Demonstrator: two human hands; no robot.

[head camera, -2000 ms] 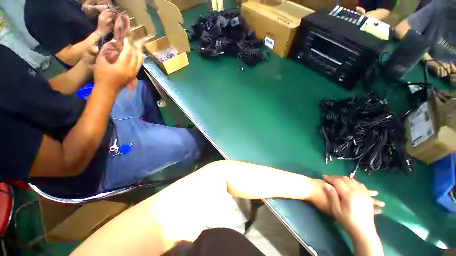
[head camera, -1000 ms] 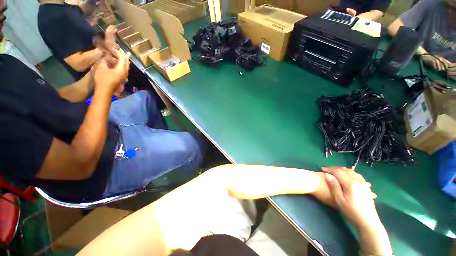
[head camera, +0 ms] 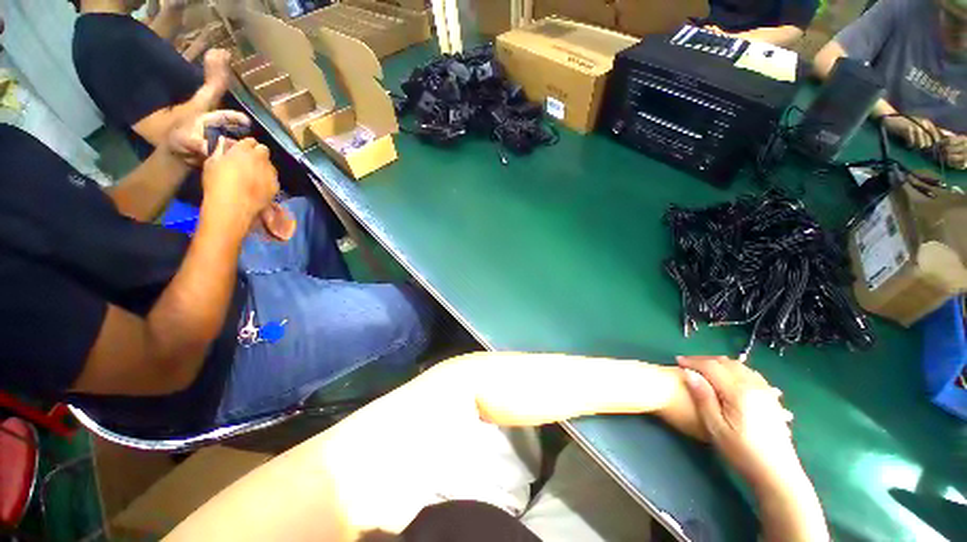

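Observation:
My left hand (head camera: pixel 695 413) and my right hand (head camera: pixel 751 418) rest together at the near edge of the green bench. My right hand lies clasped over my left wrist and hand, so the left fingers are mostly hidden. Neither hand holds any work item that I can see. A loose heap of black cables (head camera: pixel 758 270) with small shiny tips lies just beyond my hands. One tip sticks out toward my fingers; I cannot tell whether it touches them.
A black electronic unit (head camera: pixel 679 111), a closed carton (head camera: pixel 562 72) and a second black heap (head camera: pixel 467 101) stand farther back. A labelled carton (head camera: pixel 896 259) and blue bin (head camera: pixel 946 355) are right. Open product boxes (head camera: pixel 366 154) line the left edge beside a seated person (head camera: pixel 159 265).
The neighbour's hands have lowered and now hold a small dark item. My hands stay clasped in nearly the same place. The view has shifted slightly.

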